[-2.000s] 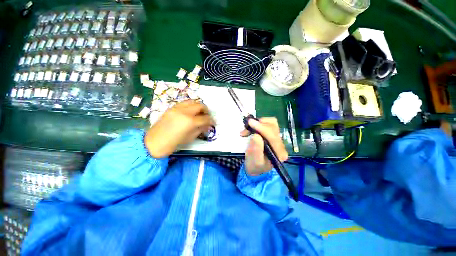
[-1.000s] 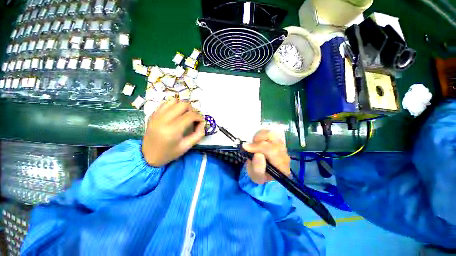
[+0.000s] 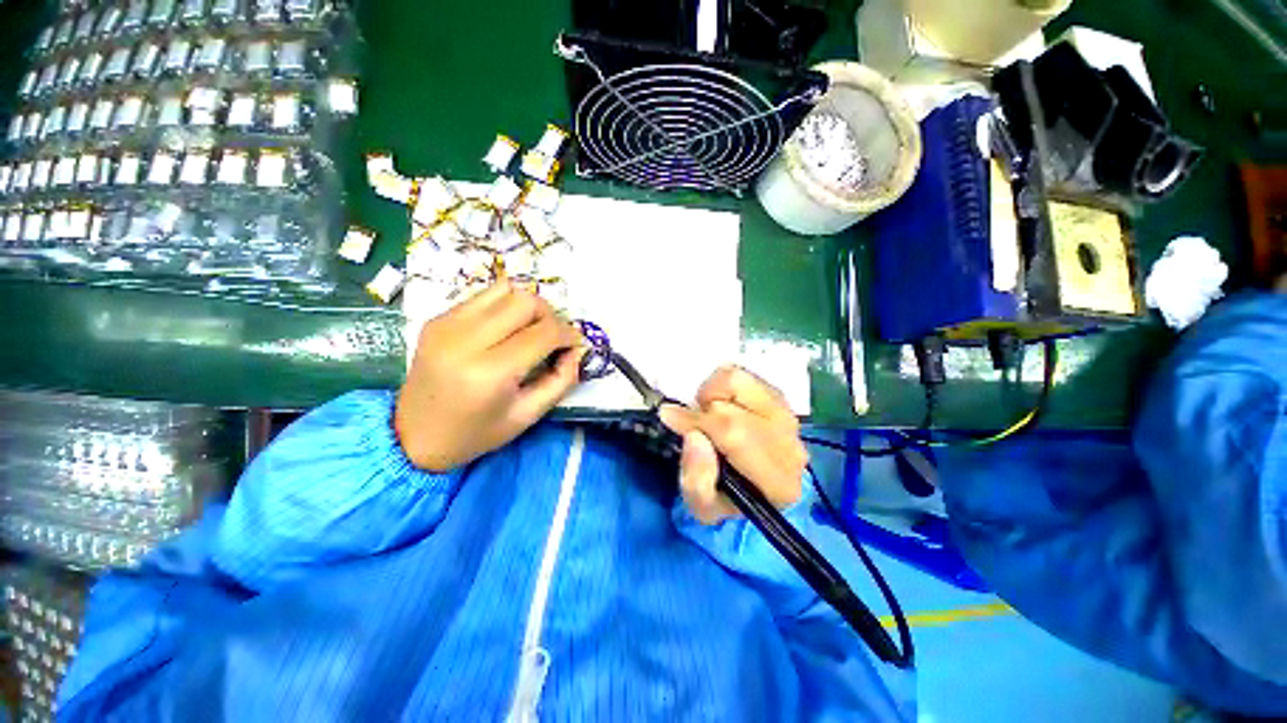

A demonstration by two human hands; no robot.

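Note:
My left hand [image 3: 487, 370] pinches a small round purple circuit board [image 3: 594, 350] at its left edge, over the lower part of the white work sheet [image 3: 663, 276]. My right hand [image 3: 737, 445] holds the black soldering iron [image 3: 798, 551] like a pen, its handle slanting down to the right. The iron's tip end is at the board's right edge; whether it touches cannot be told. A loose pile of small silver-white cells [image 3: 477, 222] lies on the sheet's upper left and beside it, just above my left hand. Any solder wire is too small to see.
Clear blister trays [image 3: 170, 156] with rows of cells stand at left. The fume fan [image 3: 680, 127] and off-white pot [image 3: 843, 148] are behind the sheet. Tweezers [image 3: 854, 332], the blue soldering station [image 3: 949, 226] and sponge stand [image 3: 1088, 259] are right. A neighbouring person's blue sleeve [image 3: 1214, 410] is far right.
Since the oldest frame, my right hand has brought the iron's tip from the sheet's upper part down to the board. The board shows more beside my left fingers. The view has shifted slightly.

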